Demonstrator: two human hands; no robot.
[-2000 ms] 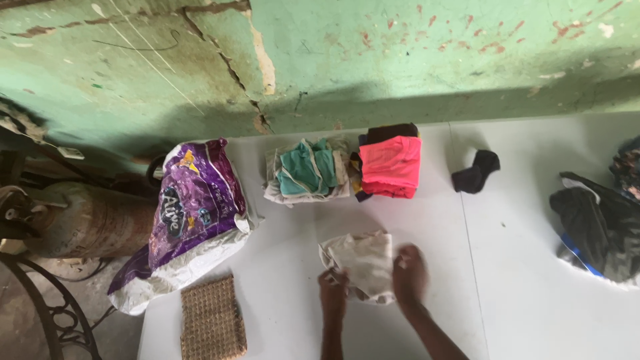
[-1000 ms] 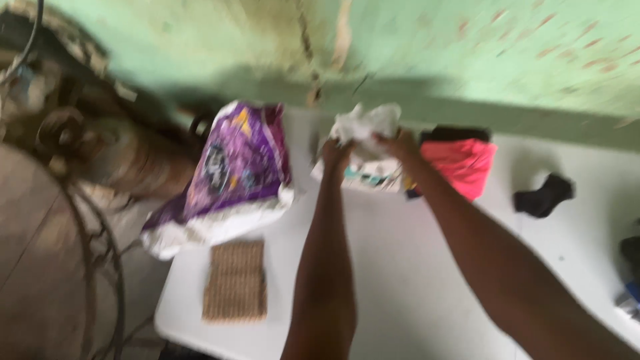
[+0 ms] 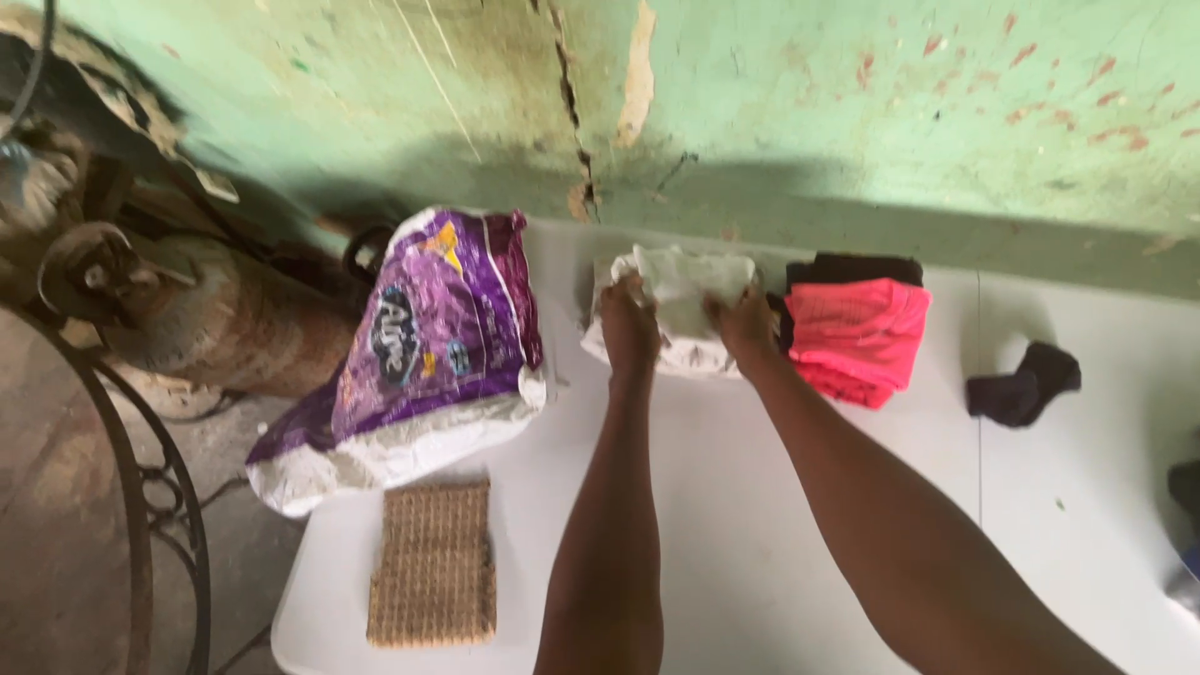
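A folded white cloth [image 3: 694,286] lies on top of a stack of light folded fabric [image 3: 698,358] near the wall. My left hand [image 3: 630,319] grips the cloth's left side, fingers curled at its edge. On its right side rests my right hand [image 3: 742,323], fingers bent against the fabric; whether they pinch it is unclear. Just right of the stack is a pile of folded pink clothing [image 3: 858,333] with a black folded cloth [image 3: 867,269] behind it. A dark sock-like item [image 3: 1024,384] lies farther right.
A purple and white plastic bag [image 3: 431,328] stands on the white table [image 3: 750,562] at left, with a brown woven folded cloth [image 3: 433,562] in front of it. The cracked green wall [image 3: 750,112] runs behind. A rusty gas cylinder [image 3: 234,319] stands beyond the left edge; dark items show at far right.
Both hands have carried the white cloth from the table's middle to the light stack near the wall. It now lies flat there, covering the teal fabric seen on top earlier.
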